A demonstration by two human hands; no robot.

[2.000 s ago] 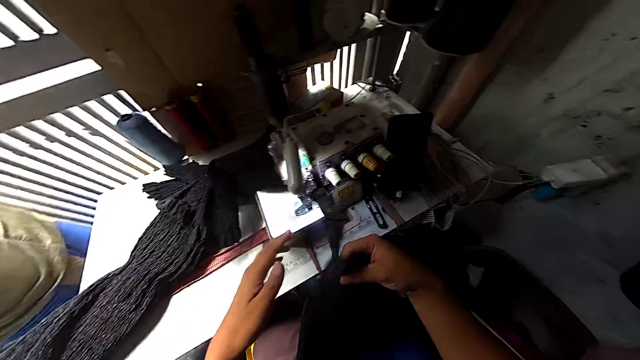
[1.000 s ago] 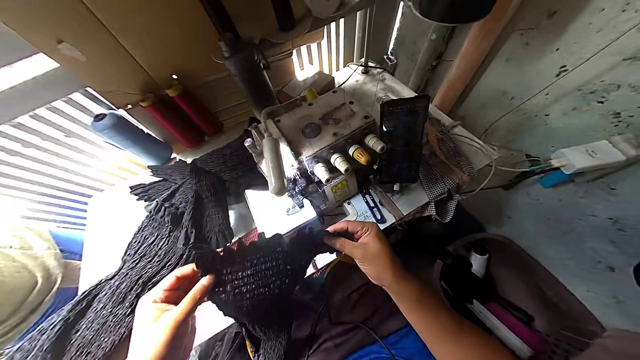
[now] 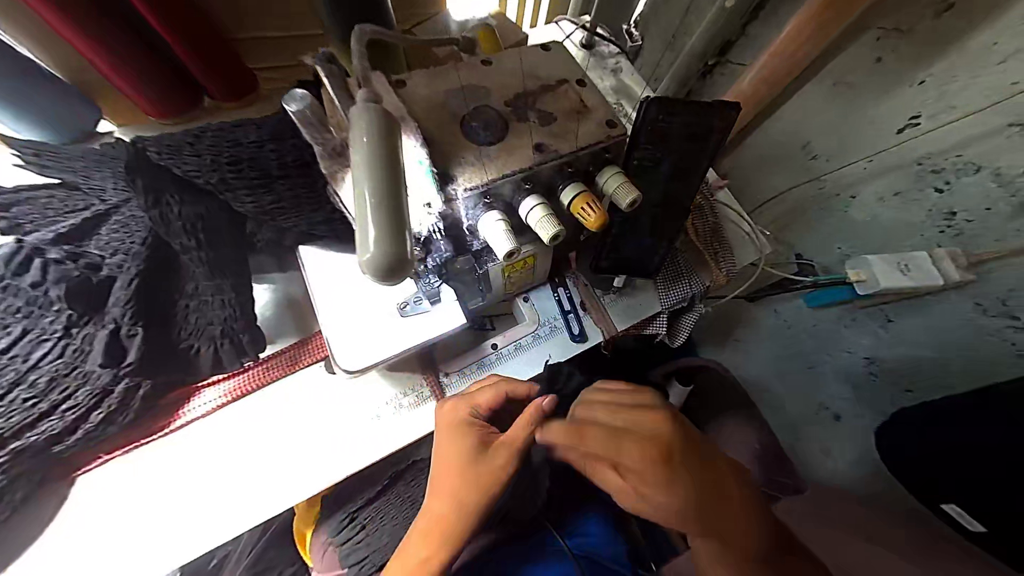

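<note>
My left hand [image 3: 484,440] pinches black fabric [image 3: 564,380] between thumb and fingers, just off the front edge of the sewing table. Close against it, my right hand [image 3: 632,448] is curled at the same cloth, its fingertips partly hidden, so its hold cannot be made out. Behind the hands stands an overlock sewing machine [image 3: 512,120] with several tension dials, one of them yellow, and a white work plate [image 3: 376,320]. A dark crinkled fabric [image 3: 120,280] is heaped at the left, beside a red checked strip [image 3: 248,380].
A dark phone-like slab [image 3: 672,176] leans at the machine's right, near checked cloth scraps [image 3: 680,288]. Red thread cones [image 3: 136,56] and a blue-grey cone [image 3: 40,96] stand at the back left. Cables run to a white plug block [image 3: 896,272] by the wall.
My hands have come together at the black fabric, which was spread between them one second ago. The view has moved closer to the machine.
</note>
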